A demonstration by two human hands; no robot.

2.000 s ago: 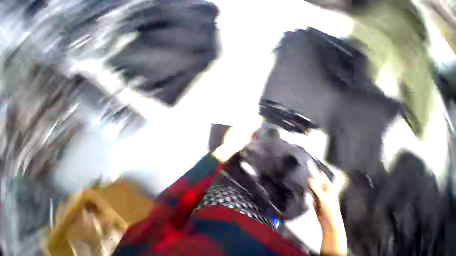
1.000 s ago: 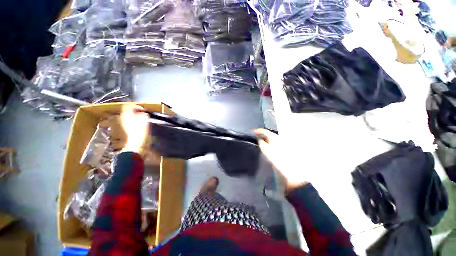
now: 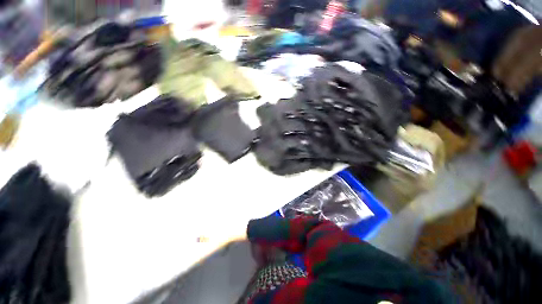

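Note:
The view is blurred. My right sleeve, red and dark green plaid, reaches in from the lower right. My right hand is barely distinguishable beyond the cuff; a skin-toned sliver [image 3: 230, 240] shows at the table edge. A grey surface [image 3: 217, 273] lies below it, cloth or floor, I cannot tell. My left hand is not in view. On the white table [image 3: 196, 219], a folded stack of dark shorts [image 3: 154, 142] sits left of centre. A flat dark pair [image 3: 226, 127] lies beside it. A large overlapping pile of dark shorts [image 3: 333, 122] is to the right.
A blue crate [image 3: 379, 221] with clear bags stands at the table edge. Olive garments [image 3: 190, 68] and a grey-and-black bundle [image 3: 107, 65] lie on the far side. Black cloth [image 3: 32, 237] is at left. A carton [image 3: 448, 231] with dark goods is at lower right.
The view has swung right, from the floor carton to the table piles. The dark garment held between both hands is no longer distinguishable, and my left hand has left the picture.

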